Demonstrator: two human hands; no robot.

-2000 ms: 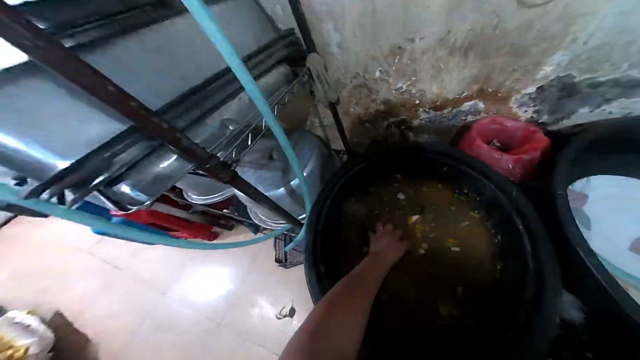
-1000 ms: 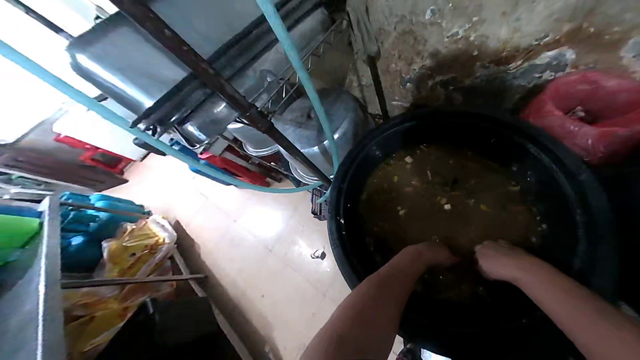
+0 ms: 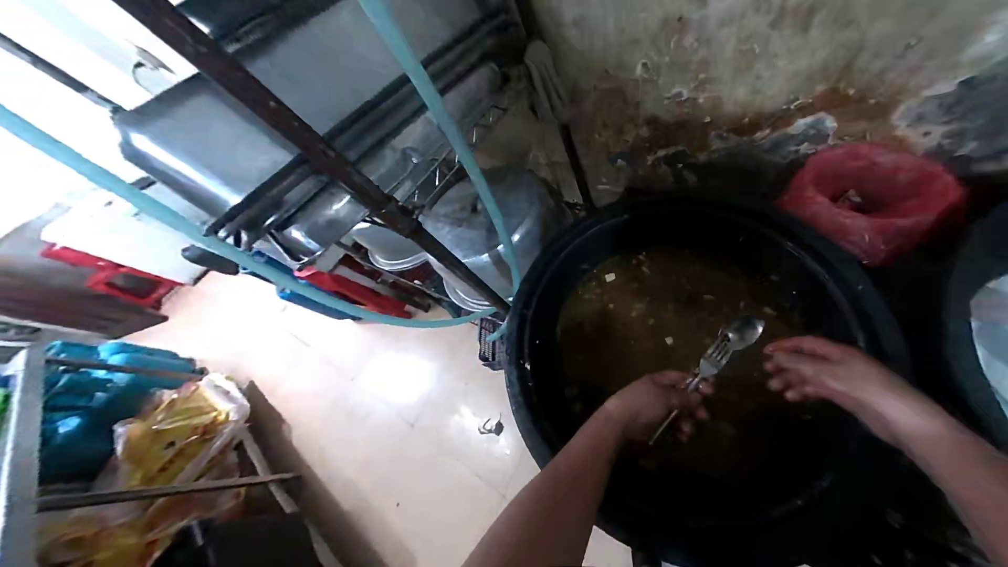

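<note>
A large black plastic tub (image 3: 535,394) holds murky brown water (image 3: 630,331) with food bits floating on it. Above the water my left hand (image 3: 657,402) is closed around the handles of a metal fork (image 3: 715,356) and a metal spoon (image 3: 744,332), which lie together and point up to the right. To the right of the spoon, my right hand (image 3: 819,374) is over the tub with its fingers slightly curled and apart, holding nothing.
A red plastic bag lines a round bin (image 3: 874,197) behind the tub. Another dark tub (image 3: 965,307) stands at the right edge. Light blue hoses (image 3: 441,118) cross a rusty metal rack (image 3: 299,130) with pots at the left. Yellow plastic bags (image 3: 177,429) lie lower left on a cart.
Both hands, in the water one second ago, are now above it, the left with a fork and spoon. Two seconds ago only one hand showed.
</note>
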